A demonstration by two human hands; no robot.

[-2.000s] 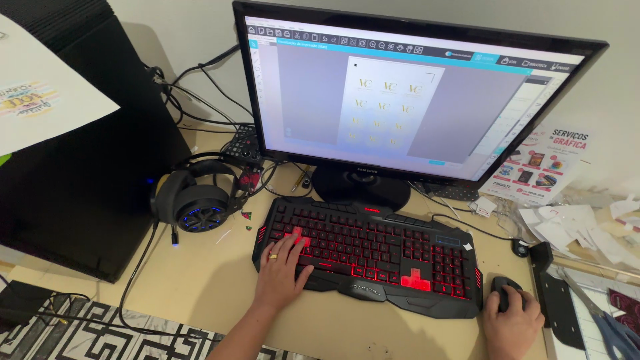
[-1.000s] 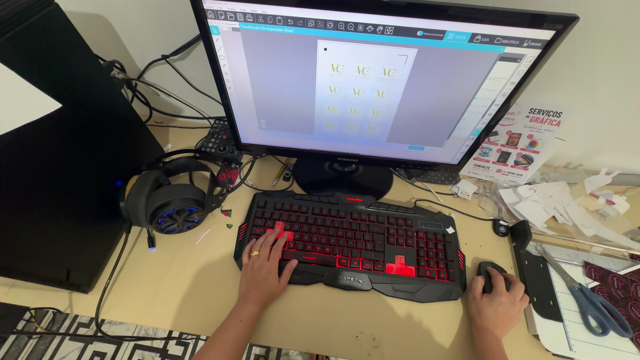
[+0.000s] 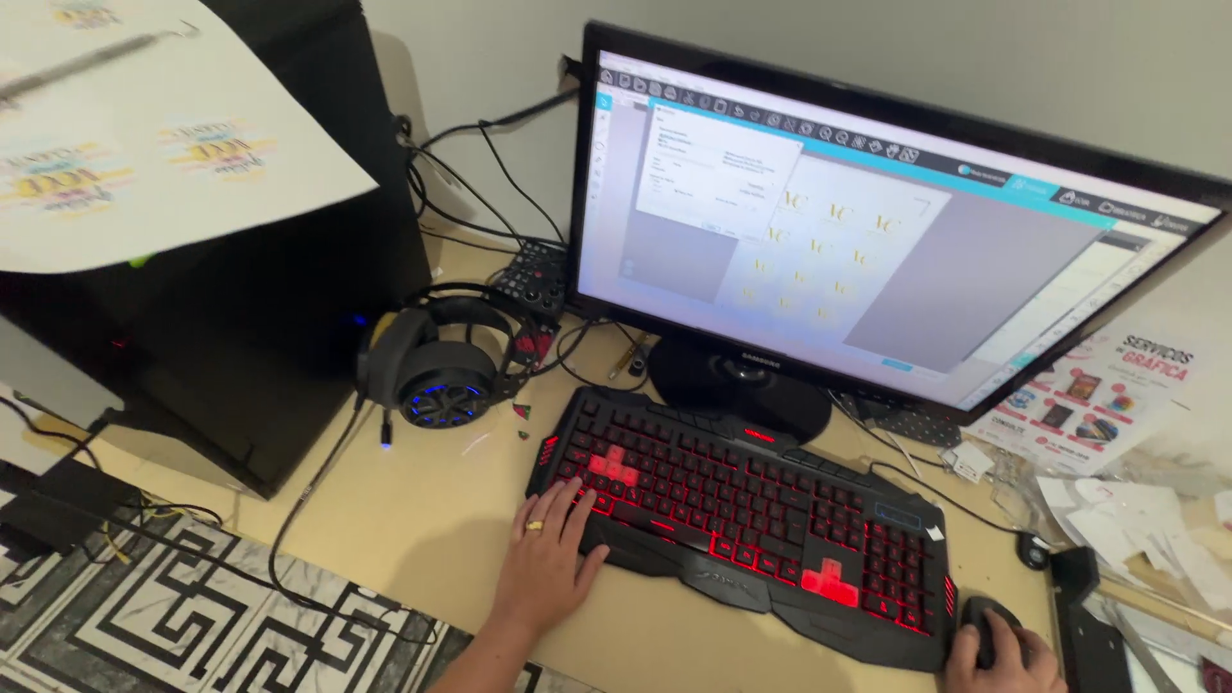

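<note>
My left hand (image 3: 553, 553), a ring on one finger, rests with its fingertips on the lower left keys of a black keyboard (image 3: 712, 520) with red backlighting. At the bottom right, my right hand (image 3: 1006, 654) is closed over a black computer mouse (image 3: 988, 626), just right of the keyboard. Behind the keyboard stands a Samsung monitor (image 3: 818, 221). Its screen shows a page of repeated gold monograms, and a white dialog window overlaps the page's upper left part.
Black headphones (image 3: 443, 366) with blue lights lie left of the keyboard. Farther left, a printed sheet (image 3: 192, 144) with a metal hook tool (image 3: 96, 67) lies on a black computer case (image 3: 260, 337). Cables (image 3: 472, 183) run behind. Paper scraps (image 3: 1126, 529) and a printed flyer (image 3: 1088, 404) are at right.
A dialog window has appeared on the monitor, over the upper left of the page. Both hands keep their places on the keyboard and mouse. The view has swung left.
</note>
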